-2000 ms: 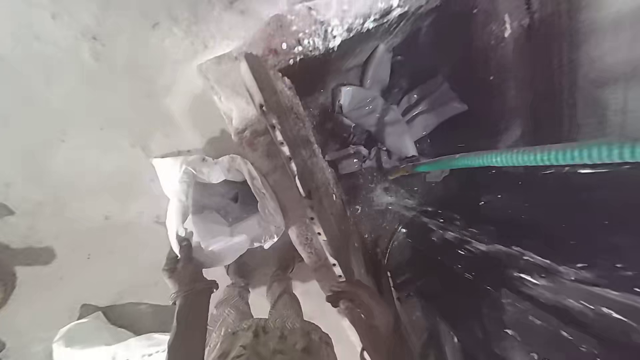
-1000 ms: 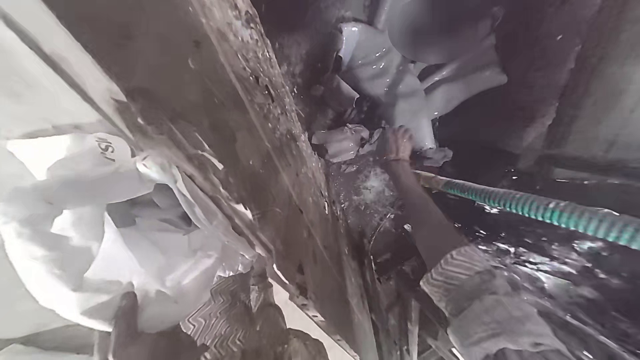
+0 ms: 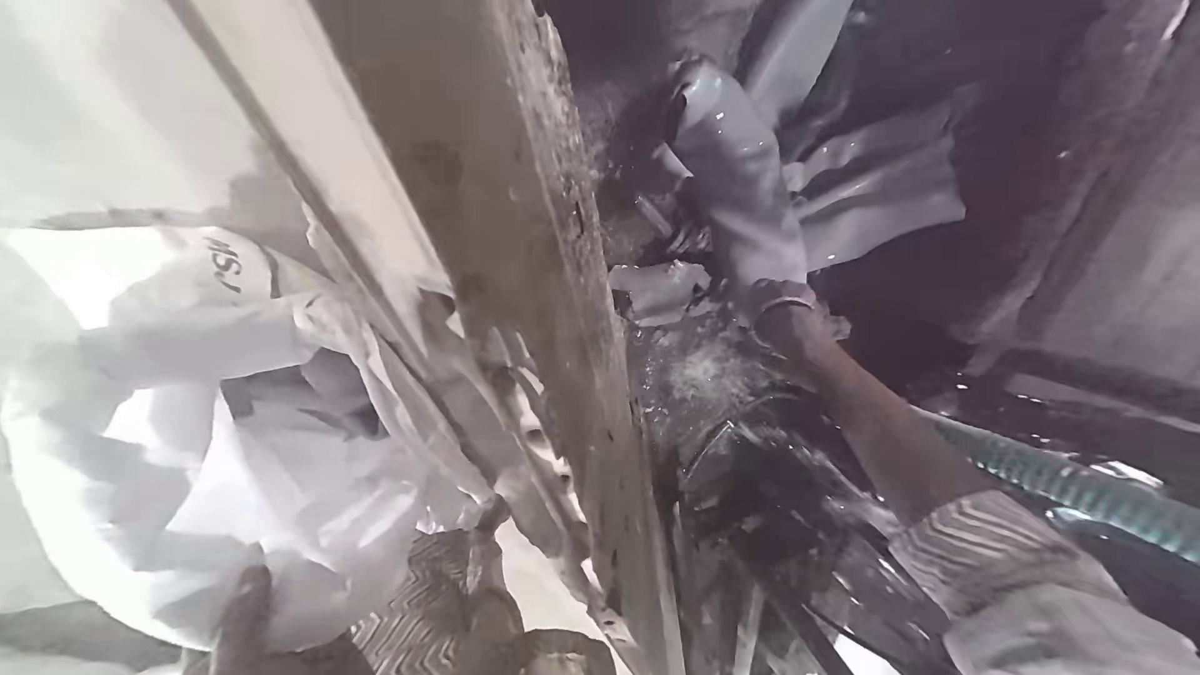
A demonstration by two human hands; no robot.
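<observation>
My right hand (image 3: 792, 314) reaches over the wall into the dark wet area, its fingers closed around the lower end of a grey, wet, shiny sheet piece (image 3: 741, 178). Other grey pieces of the same look (image 3: 881, 187) lie behind and beside it. My left hand (image 3: 246, 600) is at the lower left, a finger against the near rim of an open white sack (image 3: 84, 525); most of this hand is hidden, so its grip cannot be told. Grey pieces lie inside the sack. Right of my right forearm runs a ribbed green hose (image 3: 1078, 492).
A thick, rough-edged wall or beam (image 3: 487, 187) runs lengthwise between the sack and the wet area. Splashing water (image 3: 708, 375) lies just below my right hand. A small grey piece (image 3: 661, 291) rests near the wall. Patterned clothing (image 3: 412, 581) shows at the bottom.
My right hand has moved from the wall's edge, where it was two seconds ago, to the grey pieces, and now holds one. The view has come nearer to the wall and sack.
</observation>
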